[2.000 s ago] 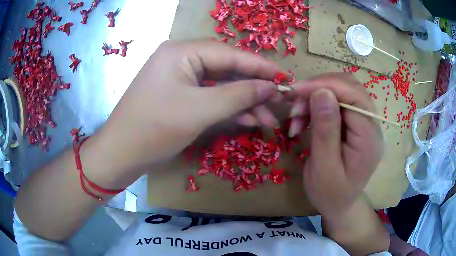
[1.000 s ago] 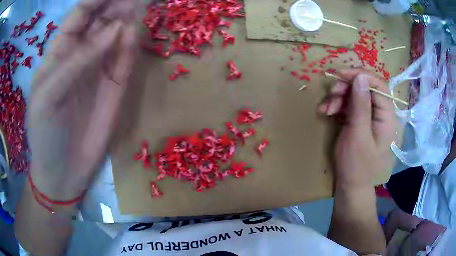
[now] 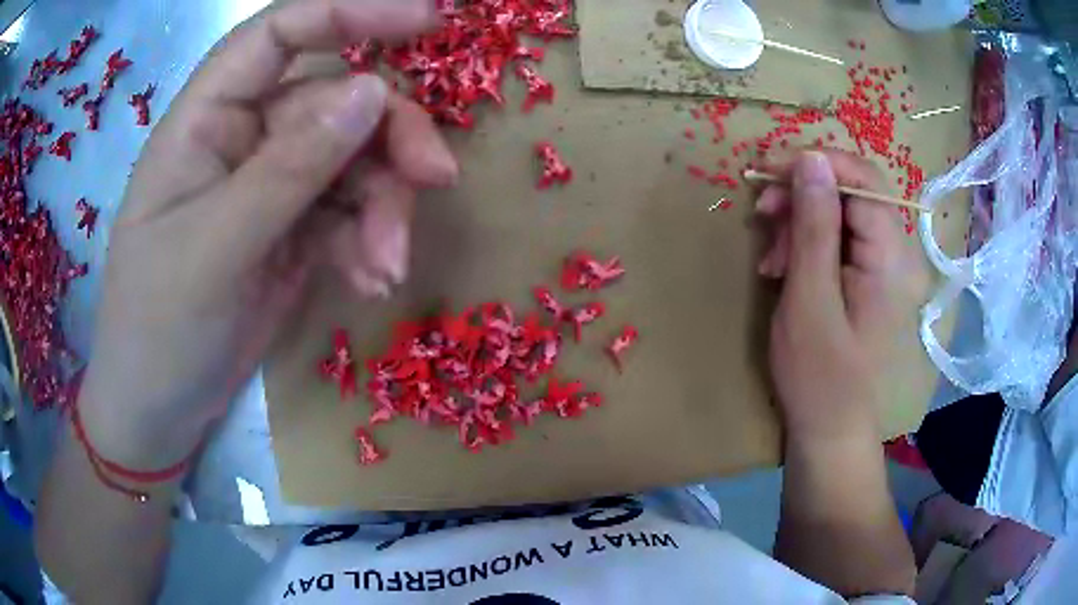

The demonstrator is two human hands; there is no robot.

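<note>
My left hand (image 3: 284,154) is raised at the upper left, slightly blurred, fingers apart, with nothing visible in it. My right hand (image 3: 833,284) grips a thin pale stick (image 3: 869,194) between thumb and fingers, its tip pointing left near the small red bits (image 3: 869,118). A loose pile of red figure pieces with pink-white patches (image 3: 473,366) lies on the cardboard board (image 3: 662,390). A larger pile (image 3: 485,59) lies at the top, partly behind my left hand. A single piece (image 3: 551,166) lies between the piles.
A white round cap (image 3: 723,33) with a stick in it sits on a smaller cardboard piece (image 3: 627,59). Many red pieces (image 3: 30,260) lie on the shiny tabletop at left. Crumpled clear plastic (image 3: 1005,260) is at right. Part of a person's sleeve (image 3: 1028,496) shows lower right.
My hands have parted from their earlier meeting point. My left hand went to the far left, then moved back right, covering where a loose piece lay. The stick tip has shifted slightly left.
</note>
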